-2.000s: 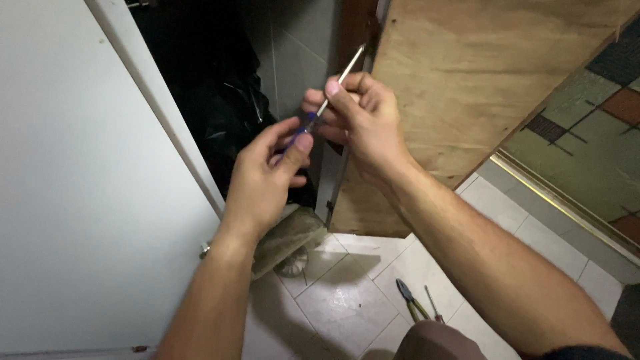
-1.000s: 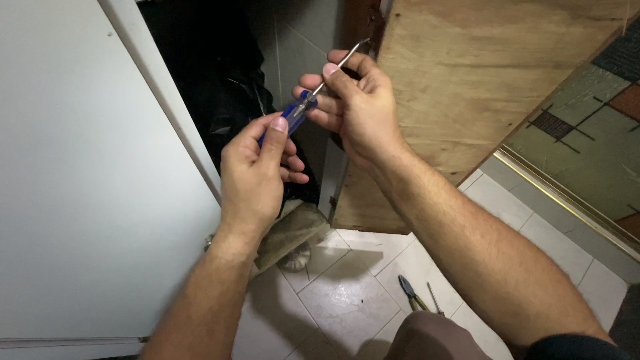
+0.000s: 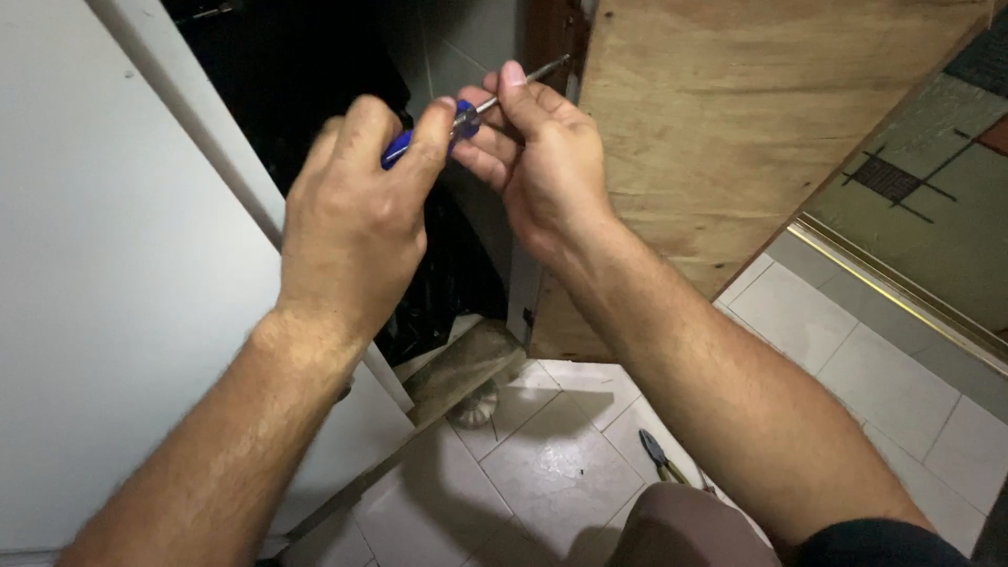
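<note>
A screwdriver (image 3: 466, 120) with a clear and blue plastic handle points up and to the right in front of the cabinet opening. My left hand (image 3: 358, 177) is wrapped around its handle, back of the hand toward the view. The thumb and fingers of my right hand (image 3: 543, 134) hold the metal shaft. The tip shows past my right thumb, by the dark reddish-brown wooden edge (image 3: 547, 39) beside the plywood panel (image 3: 724, 134). Whether the tip touches anything there, I cannot tell.
A white door (image 3: 118, 260) stands at the left. Black plastic (image 3: 465, 268) lies inside the opening, above a worn wooden base board (image 3: 472, 354) with a round foot. Pliers (image 3: 660, 455) lie on the tiled floor (image 3: 551, 465) near my knee. A patterned rug (image 3: 929, 173) lies at the right.
My left hand has turned over and closed around the screwdriver's handle; a second ago its fingers were looser and the palm side showed more. My right hand still holds the shaft.
</note>
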